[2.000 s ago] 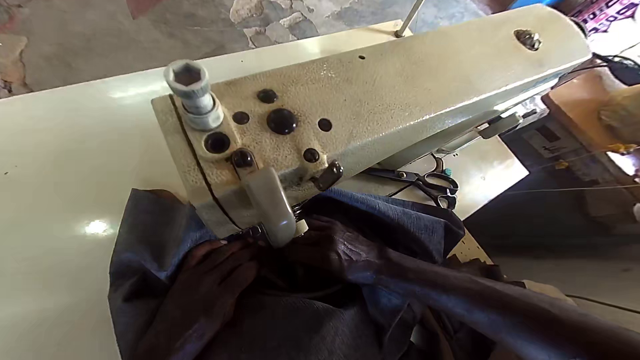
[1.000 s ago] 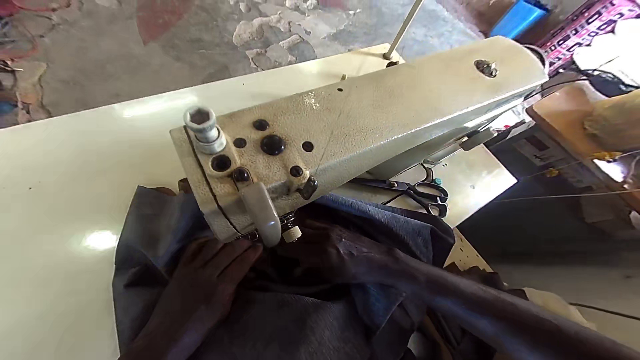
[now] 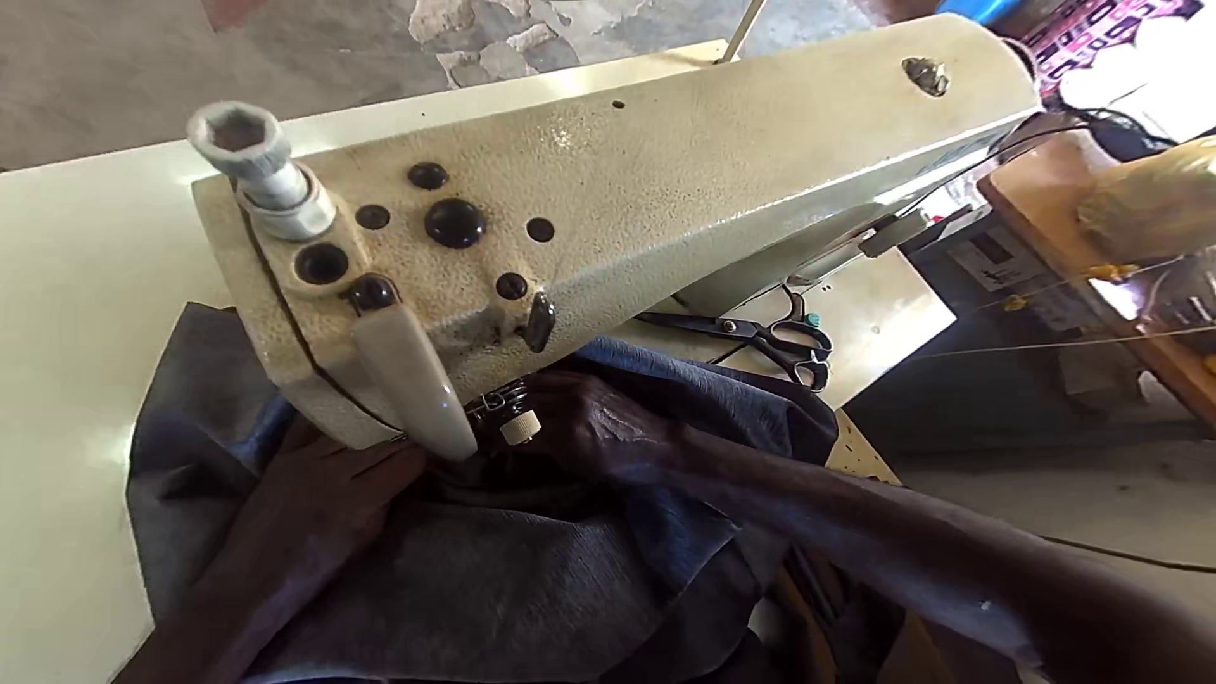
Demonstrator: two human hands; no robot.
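Dark blue-grey cloth [image 3: 532, 589] lies bunched on the table under the head of a cream industrial sewing machine [image 3: 665, 171]. My left hand [image 3: 332, 494] rests on the cloth to the left of the needle area, its fingertips partly under the machine head. On the other side, my right hand [image 3: 594, 423] is on the cloth beside the tension dial [image 3: 520, 428], with its fingers in shadow. The machine head and a pale lever [image 3: 413, 380] hide the needle and presser foot. Whether either hand grips the cloth is not visible.
Black-handled scissors [image 3: 760, 332] lie on the table [image 3: 66, 285] behind my right forearm, close to the machine's arm. A thread stand rod [image 3: 744, 30] rises at the far edge. At the right are a wooden shelf edge [image 3: 1092, 266], a yellowish wrapped bundle [image 3: 1154, 204] and stretched threads.
The view has shifted somewhat. Both hands stay on the cloth near the machine head, with no plain change in what they touch.
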